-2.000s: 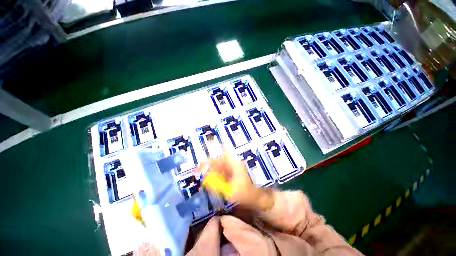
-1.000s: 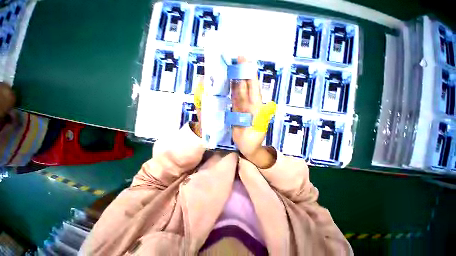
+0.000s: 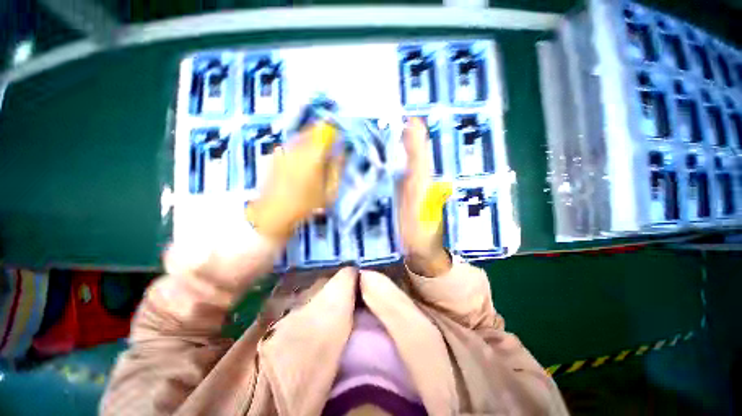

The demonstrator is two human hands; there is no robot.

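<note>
A white tray [image 3: 342, 61] with pockets lies flat on the green bench in front of me; flat modules [image 3: 474, 219] with black parts and pale centers sit in many pockets. My left hand [image 3: 297, 179], blurred, with a yellow finger cot, is over the tray's middle. My right hand [image 3: 423, 195], with a yellow cot, is upright on the right side of the tray's middle. Between them is a blurred bluish-grey cluster of modules [image 3: 364, 166]; my left hand's fingers touch its left side. Whether my right hand touches it is unclear.
A thick stack of filled trays [image 3: 618, 146] stands at the right, with ridged clear-grey tray edges [image 3: 565, 154] beside it. A pale rail [image 3: 285, 23] runs behind the tray. A red stool [image 3: 85, 313] and striped cloth [image 3: 24, 313] show at the lower left. Yellow-black floor tape [image 3: 626, 353] is lower right.
The upright pale pieces held between my hands are now a blurred, tilted cluster. My left hand has turned so its back shows over the tray. The camera view has shifted.
</note>
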